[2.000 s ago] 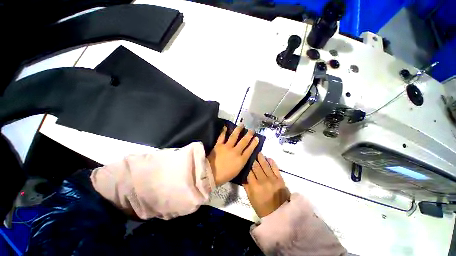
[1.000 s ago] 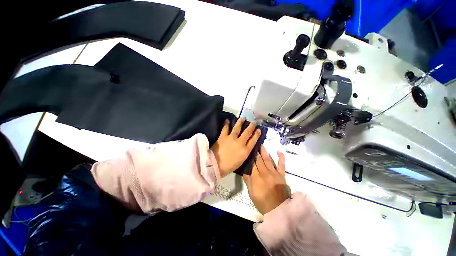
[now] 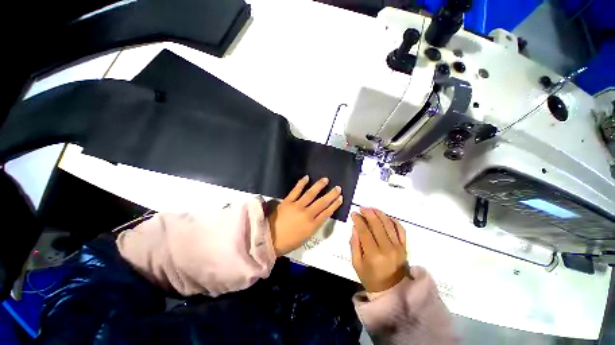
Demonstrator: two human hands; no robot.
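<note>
A long black fabric piece [image 3: 202, 131] lies on the white sewing machine table, its narrow end beside the needle area [image 3: 381, 162]. A curved black strap panel [image 3: 74, 111] joins or overlaps it at the left; I cannot tell which. My left hand [image 3: 302, 214] lies on the lower edge of the narrow end, fingers spread, pressing it flat without gripping. My right hand [image 3: 379, 248] rests just right of the fabric's corner, fingers close together and slightly curled, holding nothing visible. The sewing machine head [image 3: 398, 118] stands right of the fabric.
A stack of curved black strap panels [image 3: 162, 27] lies at the upper left. The control panel with a lit screen [image 3: 549, 207] is at the right. Black knobs stand on the machine. Blue surfaces [image 3: 502, 17] show behind it. Dark clothing fills the bottom edge.
My right hand has moved off the fabric, down and right. My left hand has slid slightly down and left. The narrow end, bunched under the hands before, now lies flat and exposed.
</note>
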